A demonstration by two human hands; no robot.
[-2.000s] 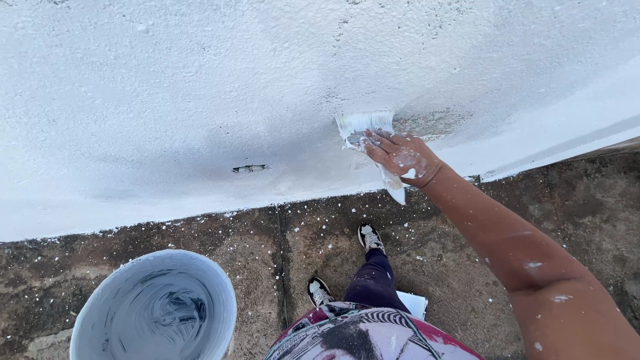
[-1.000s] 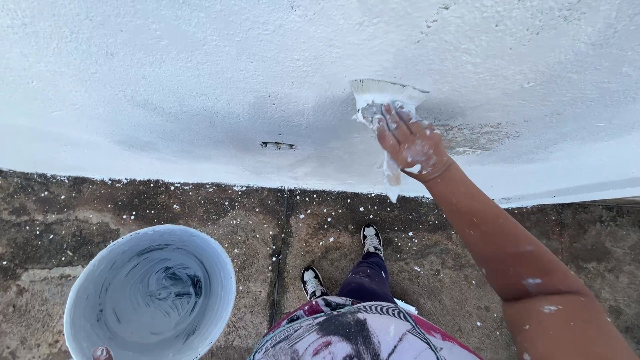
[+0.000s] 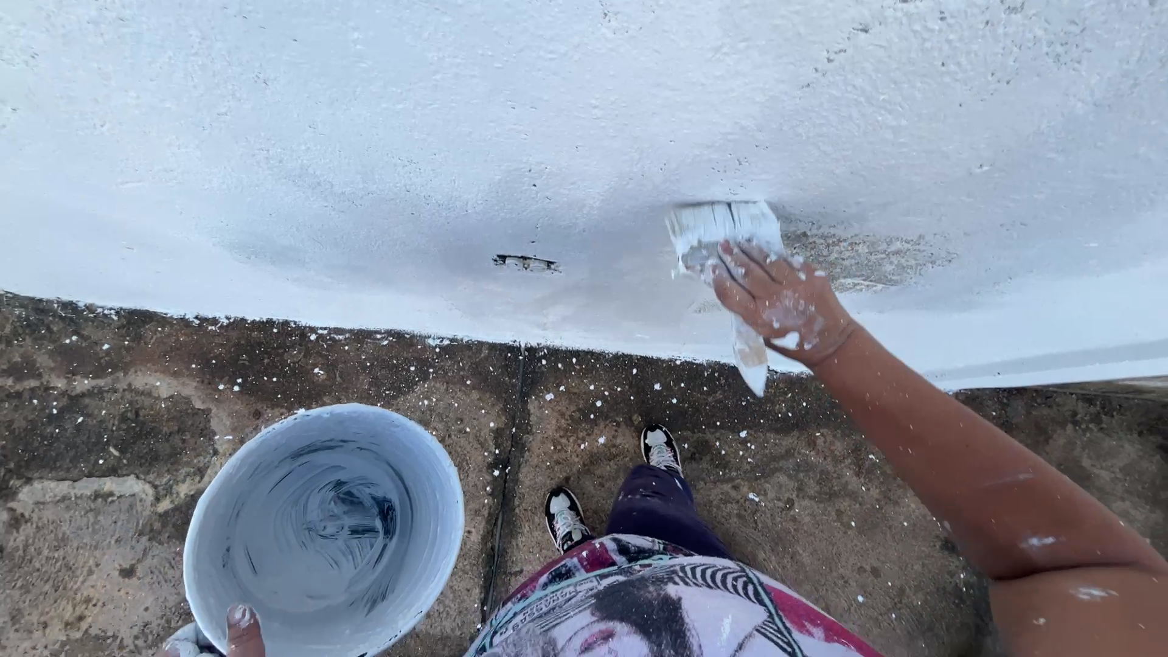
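Observation:
My right hand, spotted with white paint, grips a wide paintbrush whose paint-coated bristles press on the white wall. The handle points down toward the wall's foot. Just right of the bristles is a rough grey-brown patch of wall. My left hand holds the near rim of a bucket at the lower left; the thumb shows at the rim and most of the hand is hidden. White paint coats the bucket's inside, with dark streaks near the bottom.
A small slot-like recess sits in the wall left of the brush. Paint-spattered concrete floor runs along the wall's foot, with a dark joint line across it. My two shoes stand near this line.
The brush moved up the wall between the two earlier frames and is now lower again, its bristles spread differently. My left thumb has come into view at the bucket's rim.

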